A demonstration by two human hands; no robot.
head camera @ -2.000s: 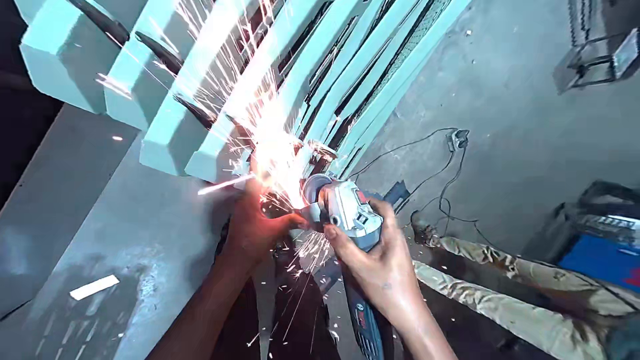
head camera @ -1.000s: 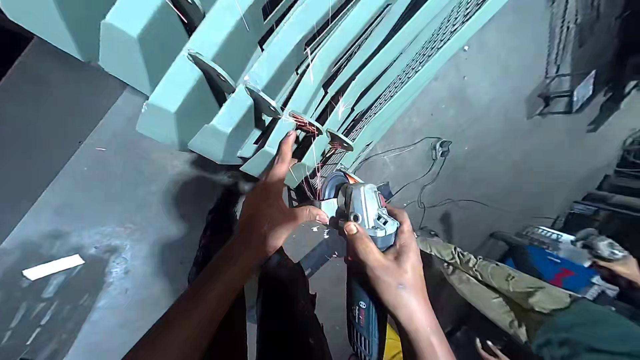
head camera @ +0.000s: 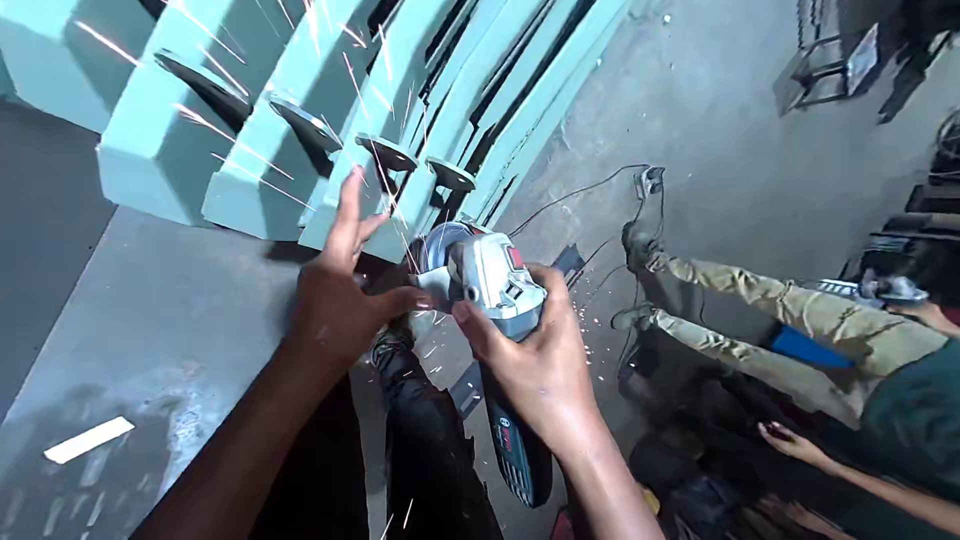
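My right hand (head camera: 525, 341) grips the metal head of a Bosch angle grinder (head camera: 499, 281), whose dark body hangs below the wrist. The grinder's disc (head camera: 442, 244) is at the lower ends of pale green metal profiles (head camera: 150, 165), and sparks fly up and left from there. My left hand (head camera: 345, 285) is spread beside the disc, fingers pointing up along the profiles, thumb at the grinder's guard; whether the thumb presses on it is unclear. Round-edged metal tabs (head camera: 386, 152) stick out between the profiles. The contact point of the disc is hidden.
A person in khaki trousers (head camera: 757, 300) is at the right, feet near a power cable (head camera: 577, 196) and a connector (head camera: 649, 181). Another grinder (head camera: 892, 289) is by that person's hand. A white strip (head camera: 88, 440) lies on the floor at left; a metal frame (head camera: 821, 71) stands at upper right.
The bright spray of sparks two seconds ago shrank to a few and is now somewhat wider again. My left hand has opened out from beside the disc, fingers extended.
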